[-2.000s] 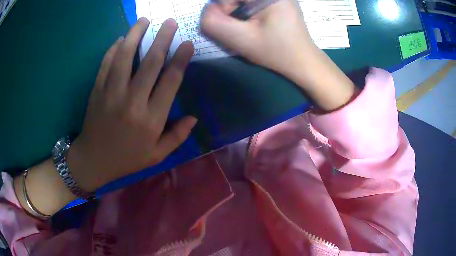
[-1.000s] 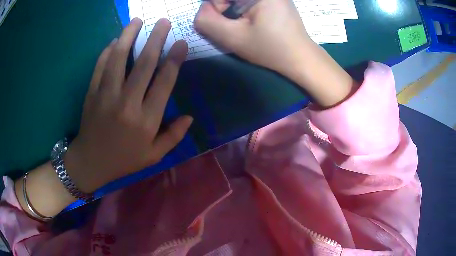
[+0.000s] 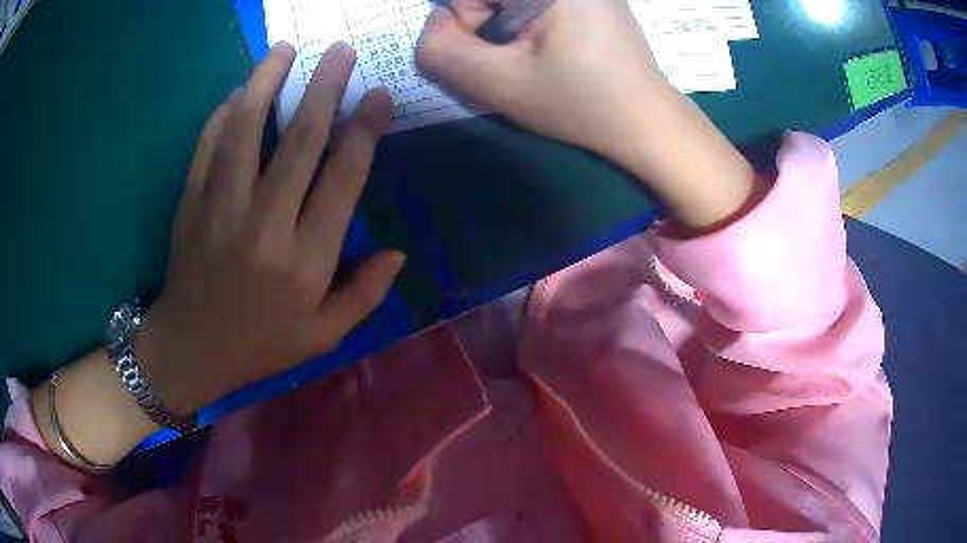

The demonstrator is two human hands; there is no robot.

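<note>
A white record form [image 3: 398, 64] with a ruled table and handwriting lies on the green mat at the top, cut off by the picture's top edge. My left hand [image 3: 265, 223] is flat with fingers spread, its fingertips on the form's lower left part; it holds nothing. My right hand [image 3: 541, 64] is closed around a dark pen [image 3: 520, 15] over the form. The pen's tip is hidden by my fingers.
More printed white sheets [image 3: 700, 64] lie right of my right hand. A green label [image 3: 876, 80] is at the mat's right corner. Blue tape [image 3: 583, 252] edges the green bench mat [image 3: 85, 159]. A blue object [image 3: 944, 64] is at the far right, above grey floor with a yellow line.
The form and both hands sit slightly higher and further left in the picture than two seconds ago. My right hand still grips the pen; my left hand stays spread on the form.
</note>
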